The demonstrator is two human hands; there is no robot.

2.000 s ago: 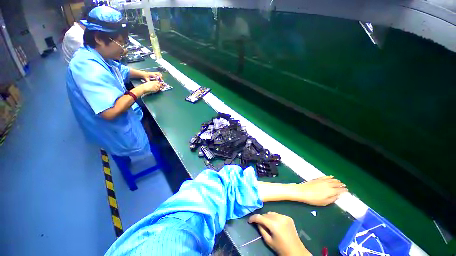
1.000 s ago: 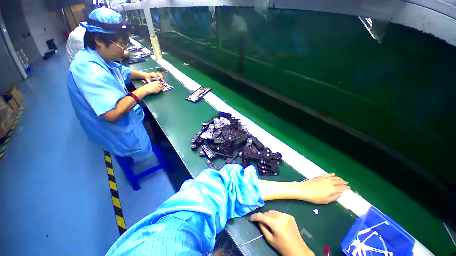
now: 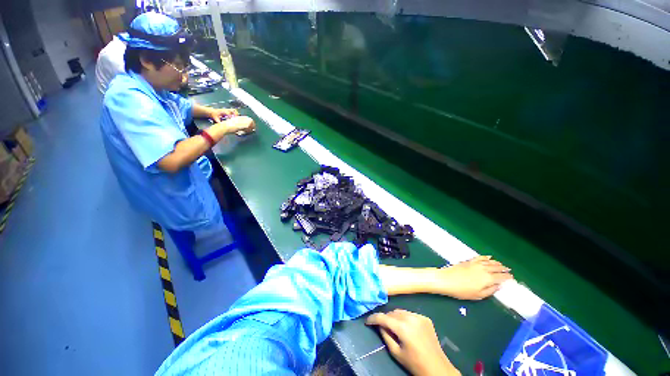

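My left hand lies palm down, fingers extended, across the white edge strip, with nothing seen in it. My right hand rests on the bench near its front edge, loosely curled; its palm side is hidden. A thin pale line shows beside its fingers; I cannot tell whether it is a lead or a mark. A heap of black plastic modules lies beyond my left sleeve. A blue bin with thin white leads stands at lower right, partly cut off.
The green bench runs beside the white strip and the darker green belt. A phone assembly lies by the strip. A seated person in a blue smock works at left. A small white scrap lies near my hands.
The seated person's hands have shifted over their work, the nearer one forward. My hands stay almost in place; the view shifts slightly.
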